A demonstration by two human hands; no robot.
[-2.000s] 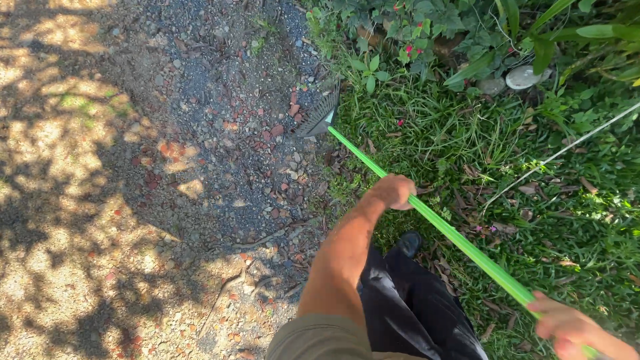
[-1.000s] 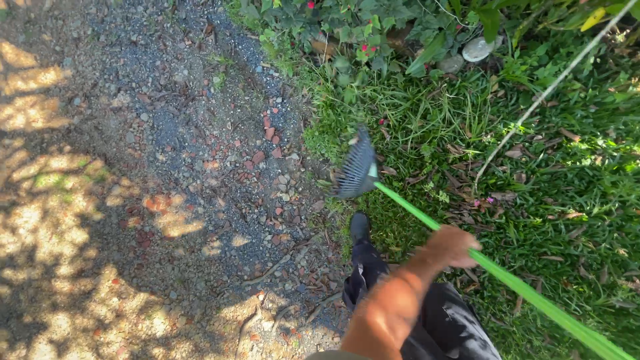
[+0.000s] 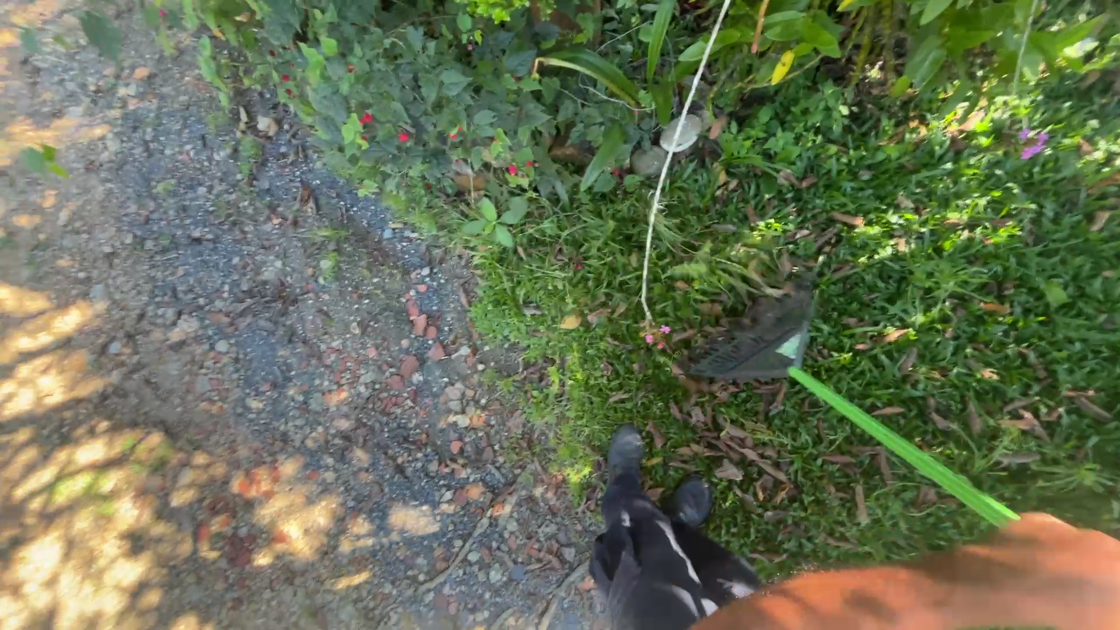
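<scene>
A fan rake with a dark head (image 3: 757, 337) and a bright green handle (image 3: 901, 444) lies across the grass right of centre. Its tines point left and look blurred. My left hand (image 3: 1050, 547) is closed around the handle at the lower right, partly cut off by the frame edge, with my forearm crossing the bottom. My right hand is out of view. Dry brown leaves (image 3: 731, 446) lie in the grass below the rake head, and a thin pale cord or stem (image 3: 658, 188) hangs down just left of it.
My dark shoes (image 3: 625, 448) stand at the grass edge. A gravel path (image 3: 332, 376) with reddish stones runs along the left. Leafy plants with red flowers (image 3: 402, 137) border the top, near two pale round objects (image 3: 681, 133).
The rake head has moved right, from the gravel edge onto the leaf-strewn grass. My left hand has moved right with the handle. My right hand, seen two seconds ago, is out of view. The view has shifted.
</scene>
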